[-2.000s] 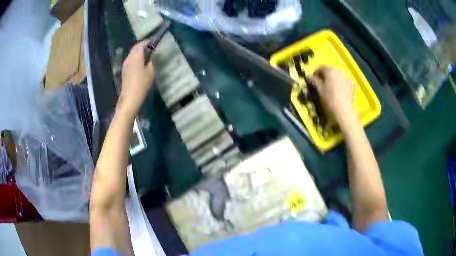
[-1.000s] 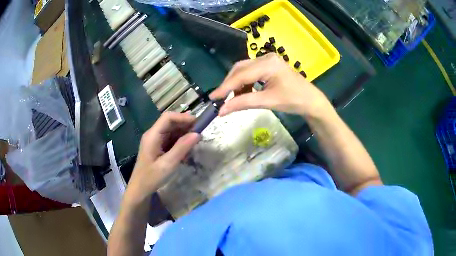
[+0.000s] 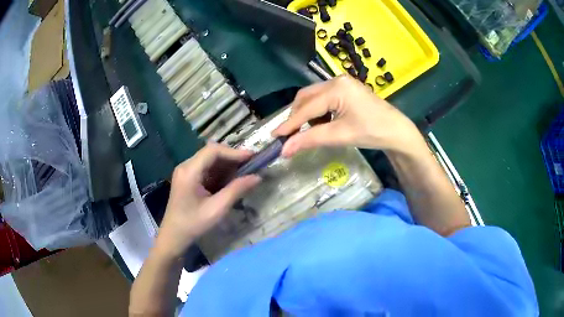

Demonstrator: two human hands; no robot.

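A dark grey tube (image 3: 262, 158) is held slantwise over the pale, stained work block (image 3: 278, 201), which has a yellow round sticker. My left hand (image 3: 207, 189) grips its lower left end between thumb and fingers. My right hand (image 3: 343, 121) has its thumb and fingers at the upper right end of the tube; a ring there, if any, is hidden by the fingertips. The yellow parts tray (image 3: 413, 51) lies beyond my right hand, with small black rings (image 3: 351, 52) scattered along its left side.
Pale carrier bars (image 3: 196, 83) run up the green line, with dark tubes (image 3: 127, 12) across the far end. A white device with a grey display (image 3: 127, 116) lies left of them. Plastic bags (image 3: 43, 167), cardboard (image 3: 74, 282) and white paper (image 3: 135, 232) are at left. A blue crate (image 3: 553, 151) is at right.
My right hand has come from the tray to the tube, and my left hand has brought the tube from the line to above the block. Since one second ago, both hands stay joined at the tube.
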